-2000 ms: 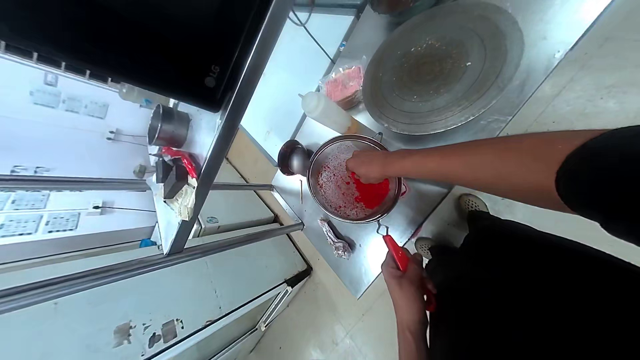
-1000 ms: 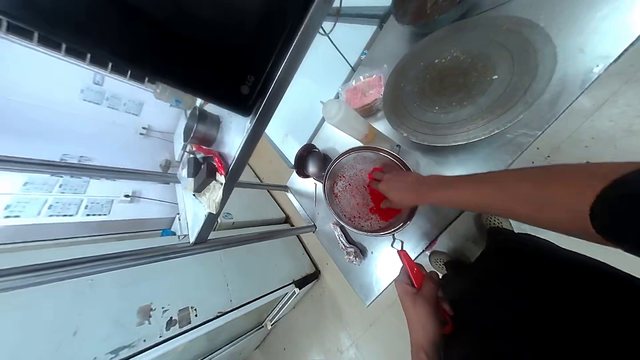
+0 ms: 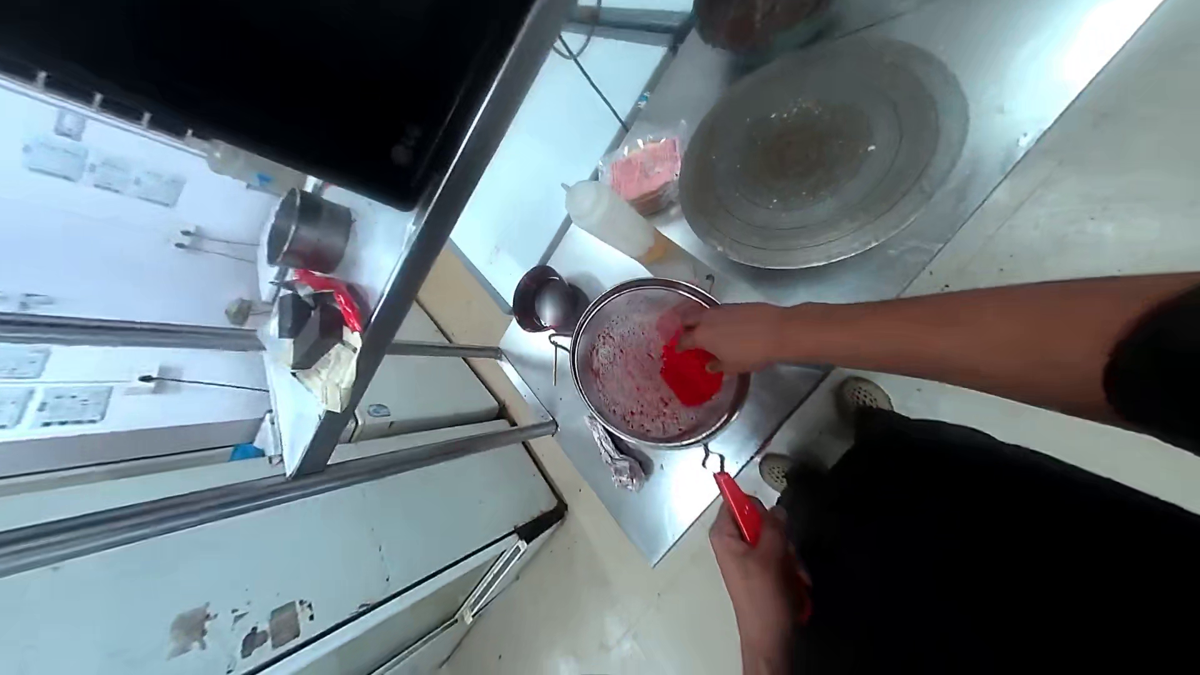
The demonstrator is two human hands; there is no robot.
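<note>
A round metal sieve (image 3: 609,412) with a wire-mounted red handle (image 3: 741,509) sits over the metal table, its mesh covered with pale froth and red bits. My left hand (image 3: 755,562) grips that handle near the table's edge. Inside the rim, my right hand (image 3: 736,337) has its fingers on a bright red, flat-looking piece (image 3: 692,377), pressed against the mesh; its exact kind cannot be told. Whatever lies beneath the sieve is hidden. Close to the rim are a dark metal cup (image 3: 534,298), a squeeze bottle (image 3: 605,217) and a crumpled wrapped item (image 3: 616,457).
A large round metal griddle (image 3: 825,155) lies on the table beside a clear packet with pink contents (image 3: 647,171). Along the left runs a metal shelf (image 3: 398,244) bearing a steel pot (image 3: 309,232) and a black appliance (image 3: 281,75). My shoe (image 3: 864,394) shows below the table edge.
My right hand and the red piece have shifted about within the sieve, while more of the frothy mesh shows than two seconds ago. My left hand has stayed on the handle.
</note>
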